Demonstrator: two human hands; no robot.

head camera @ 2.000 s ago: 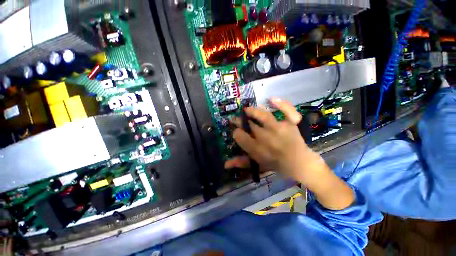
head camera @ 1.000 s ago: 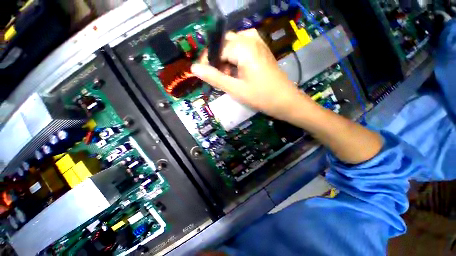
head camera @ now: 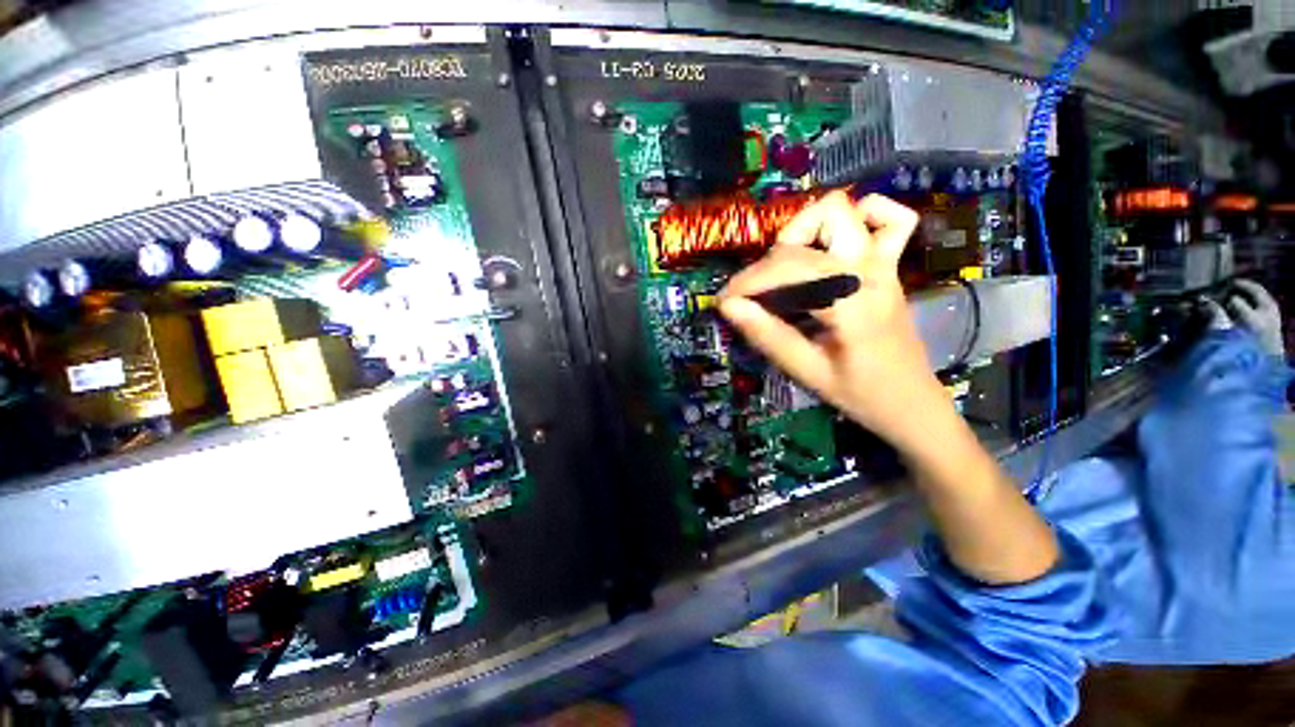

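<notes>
My right hand [head camera: 852, 320] reaches in from the lower right in a blue sleeve. It holds a thin black stick, perhaps a marker pen [head camera: 802, 296], between thumb and fingers. The hand is above a green circuit board [head camera: 668, 372] in a dark carrier tray [head camera: 575, 227]. It covers part of the copper-orange inductors [head camera: 710, 232] and the left end of the silver heatsink [head camera: 1011, 315]. Whether the stick touches the board cannot be told. My left hand is not clearly in view; a small blurred brownish patch shows at the bottom edge.
Another board with yellow blocks [head camera: 270, 362] and a wide silver heatsink [head camera: 213, 490] lies in a tray at left. A blue coiled cord [head camera: 1044, 135] hangs over the line at right. Another person's gloved hand [head camera: 1250, 313] is at far right. A metal rail [head camera: 696, 582] runs along the near side.
My right hand first moved up over the inductors, and is now lower over the board between inductors and heatsink, still holding the black stick. The view has turned and shifted.
</notes>
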